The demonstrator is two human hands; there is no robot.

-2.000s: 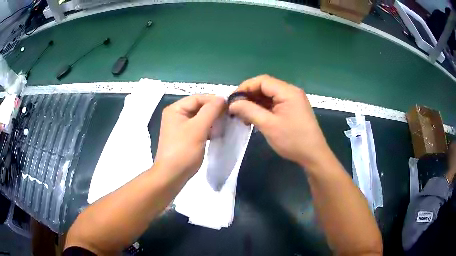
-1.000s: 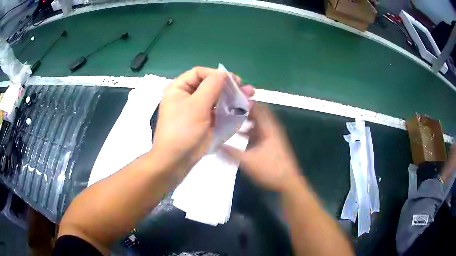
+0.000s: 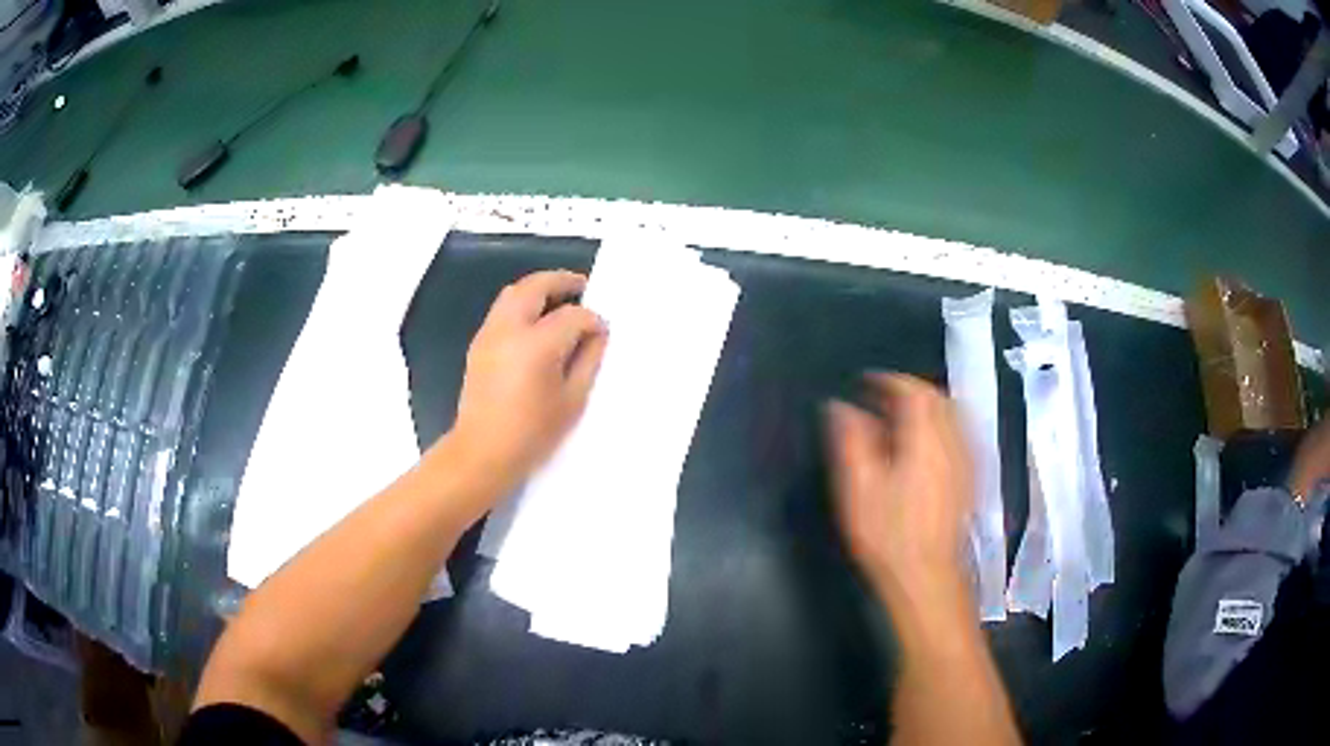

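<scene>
The working stack of white sleeves [image 3: 642,437] lies fanned at the centre of the dark bench. My left hand [image 3: 533,364] is at its left edge with curled fingers; its fingertips touch or hover over the stack, and whether they pinch a sleeve cannot be told. My right hand [image 3: 904,466] is blurred, right of the stack, with fingers apart and nothing visible in it. Just beyond it, a filled sleeve [image 3: 974,437] lies lengthwise, beside several overlapping filled sleeves [image 3: 1072,481]. The reserve stack of sleeves [image 3: 343,401] lies left of centre, partly behind my left forearm.
Clear ribbed trays [image 3: 110,423] lie at far left. Black rod products, one with its head [image 3: 401,143] nearest the white rail [image 3: 817,241], lie on the green conveyor belt [image 3: 700,117]. An open brown carton [image 3: 1247,357] and another person's grey sleeve [image 3: 1233,598] are at far right.
The sleeve that was in my hands is gone from them. A separate filled sleeve now lies left of the filled group. My hands have moved apart, uncovering the working stack.
</scene>
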